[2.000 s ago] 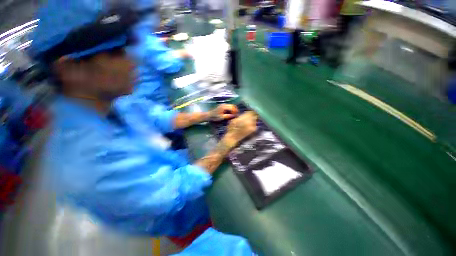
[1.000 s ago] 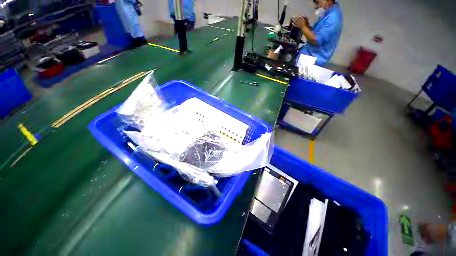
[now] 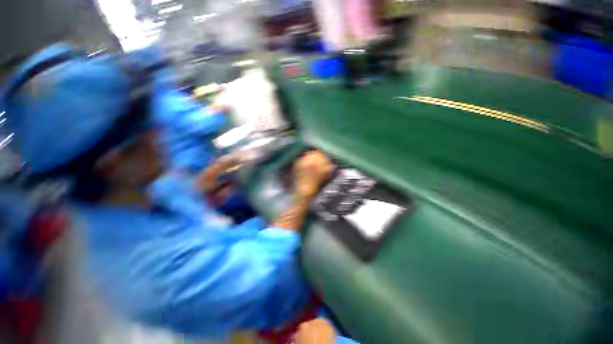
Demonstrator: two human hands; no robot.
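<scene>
A hand, seemingly my left hand [image 3: 314,332], shows blurred at the bottom edge beside a bit of blue sleeve. It is cut off, so its fingers and anything in it cannot be made out. My right hand is not in view. The black parts tray [image 3: 365,253] lies on the bench ahead. A white small-parts bag [image 3: 376,219] is in its near compartment. Small pale parts [image 3: 346,190] are scattered in the middle compartment. Another person's hand [image 3: 314,166] is over the far part and hides it.
A person in a blue smock [image 3: 181,269] and cap sits close on the left, one forearm reaching to the tray. Another blue-clad worker [image 3: 185,121] is beyond. The green bench top [image 3: 457,248] runs along the right, with a yellowish strip [image 3: 477,112] farther off. The view is blurred.
The view has swung from the blue crates back to the neighbouring person and tray. Compared with two seconds ago, that person's farther hand has moved left from the tray. A hand now shows at the bottom.
</scene>
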